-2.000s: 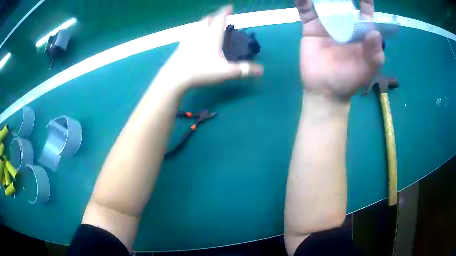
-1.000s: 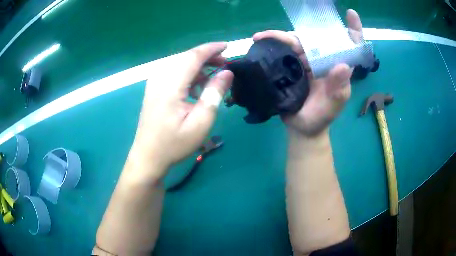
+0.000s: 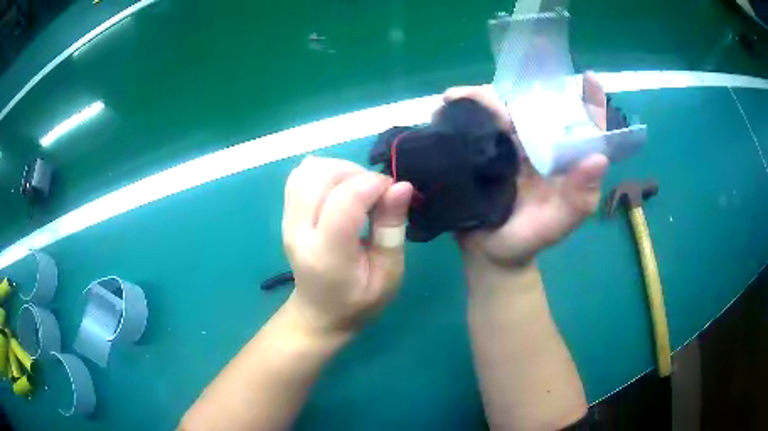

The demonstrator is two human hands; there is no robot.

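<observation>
A black housing [image 3: 459,172] is held above the bench, its flat panel towards me, with a thin red wire [image 3: 395,156] across it. My right hand [image 3: 539,206] holds the housing between its fingers and also a silver mesh cover [image 3: 547,101], bent open, on the housing's right. My left hand [image 3: 349,236], with a pale wrap on a finger, pinches the red wire at the panel's left edge. The wire's end is hidden by the fingertips. Only a black handle of the pliers [image 3: 276,280] shows below my left hand.
Loose C-shaped mesh covers [image 3: 130,311] and yellow cylinders [image 3: 15,358] lie at far left. A hammer [image 3: 647,278] lies at right. A spare black unit [image 3: 616,114] is partly hidden behind my right hand. Another unit [image 3: 38,178] sits on the glossy green surface beyond the white strip [image 3: 210,164].
My right hand took up the black housing alongside the mesh cover. My left hand closed on the red wire and now hides most of the pliers. The unit at upper left has shifted left.
</observation>
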